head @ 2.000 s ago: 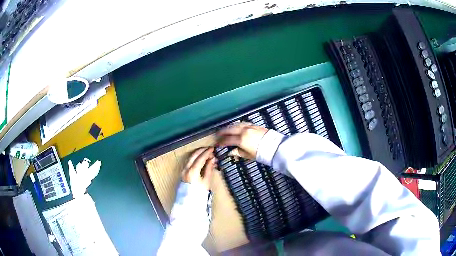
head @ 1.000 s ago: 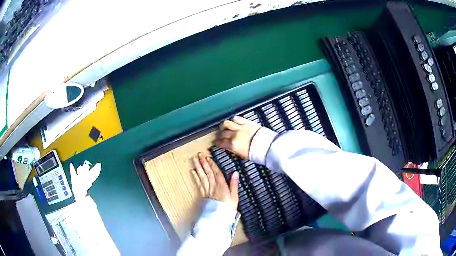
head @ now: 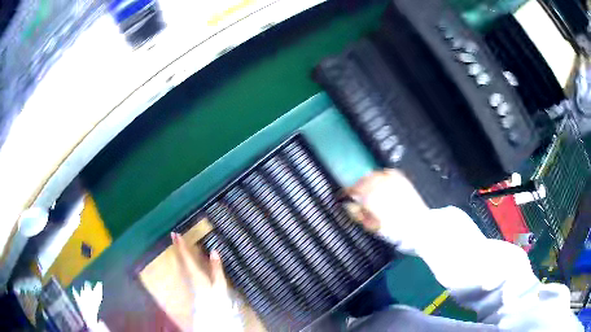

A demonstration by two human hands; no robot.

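The shallow black packing tray (head: 249, 170) lies in front of me, with dark units (head: 278, 227) standing in tight rows like ribs. A tan cardboard area (head: 159, 275) shows at its left. My left hand (head: 201, 272) lies over the cardboard, fingers and thumb apart, fingertips by the left edge of the rows; I see nothing held in it. My right hand (head: 379, 204) is at the tray's right edge, fingers curled down. It is blurred, and whether it holds a unit cannot be told.
A long black supply tray (head: 415, 165) with pale-faced units lies right of the packing tray. Stacked black trays (head: 483, 97) stand behind it. A wire trolley (head: 560, 168) with a red box (head: 509, 217) is at far right. White gloves (head: 89, 299) and a yellow folder (head: 97, 233) are at left.
The view has swung right, so the bench things sit further left. My right hand has moved from the rows' left edge to the tray's right edge. My left hand stays by the cardboard.
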